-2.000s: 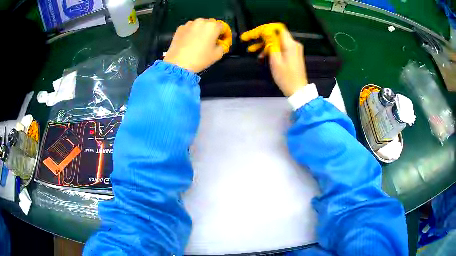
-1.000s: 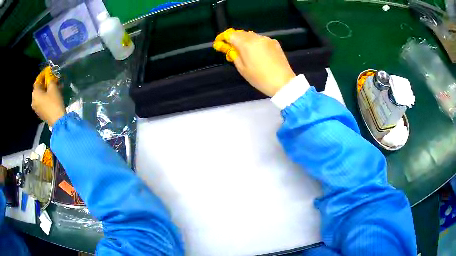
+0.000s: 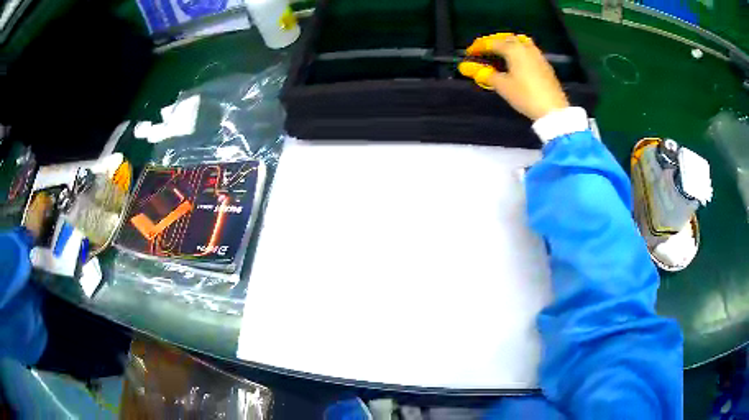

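Observation:
The black foam tray [image 3: 435, 107] stands behind the white mat [image 3: 394, 262], with a divider between two recesses. Glossy dark surfaces show in both recesses, with pale reflections. My right hand [image 3: 521, 78], with yellow-orange finger cots, is at the right recess just beside the divider. Its fingers are bent and a dark edge shows between them; whether they grip it is unclear. My left hand is out of the picture.
Printed film stack [image 3: 193, 213] lies on clear plastic [image 3: 246, 107] at left. White squeeze bottle [image 3: 273, 23] stands back left. Oval dish [image 3: 686, 262] with solvent dispenser [image 3: 663, 193] is at right. Another person's blue sleeve [image 3: 18, 295] reaches in at far left.
My left hand went from the tray to the far left, then out of view. My right hand stays at the tray, now near the divider's right side. The view has shifted.

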